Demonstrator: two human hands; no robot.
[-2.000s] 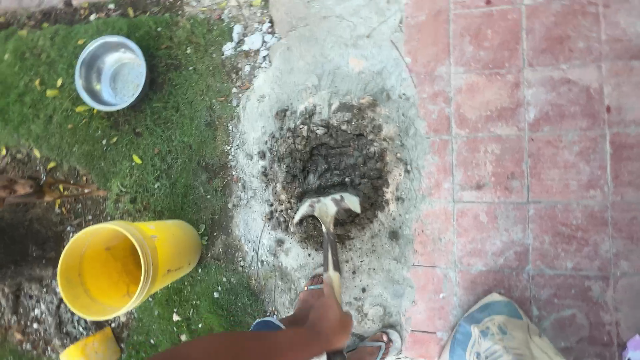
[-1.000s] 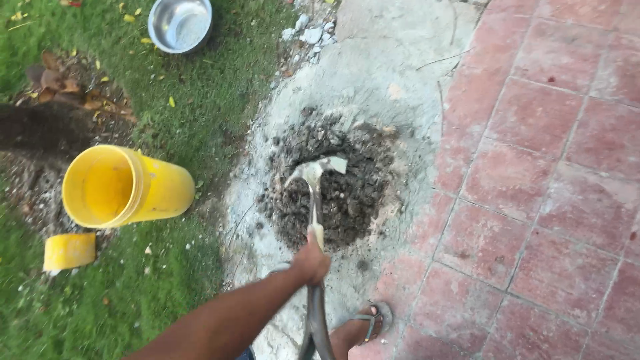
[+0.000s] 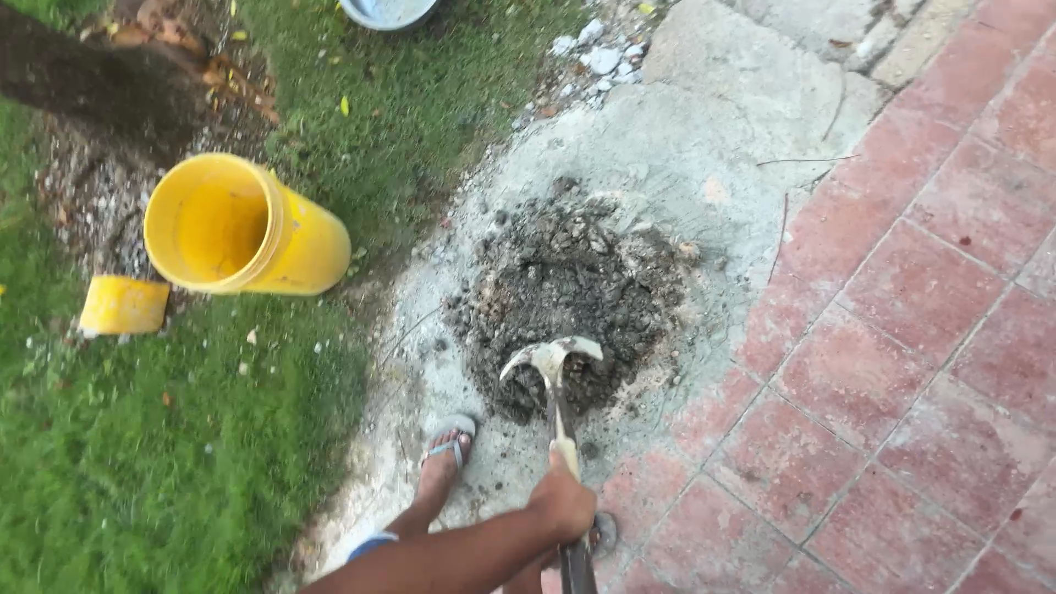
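Note:
My left hand (image 3: 565, 499) grips the handle of a long-handled tool, seemingly a shovel (image 3: 551, 356), low in the view. Its pale, crusted, curved metal head is at the near edge of a heap of wet grey mortar or concrete mix (image 3: 577, 289). The lower part of the head is hidden in or behind the mix. The dark handle runs down past my hand and out of the bottom edge. My right hand is not in view. Around the heap lies a rough concrete strip (image 3: 693, 132) smeared with grey.
My feet in flip-flops (image 3: 452, 437) stand just below the heap. A yellow bucket (image 3: 318, 247) lies on the left, beside a small yellow container (image 3: 124, 305). A metal basin (image 3: 392, 15) rests on grass at the top. A tree trunk (image 3: 74, 82) is upper left; red paving tiles (image 3: 924, 289) cover the right.
The tool's head has moved from farther into the heap to its near edge since one second ago. My left hand stays on the handle. The view has turned and shifted.

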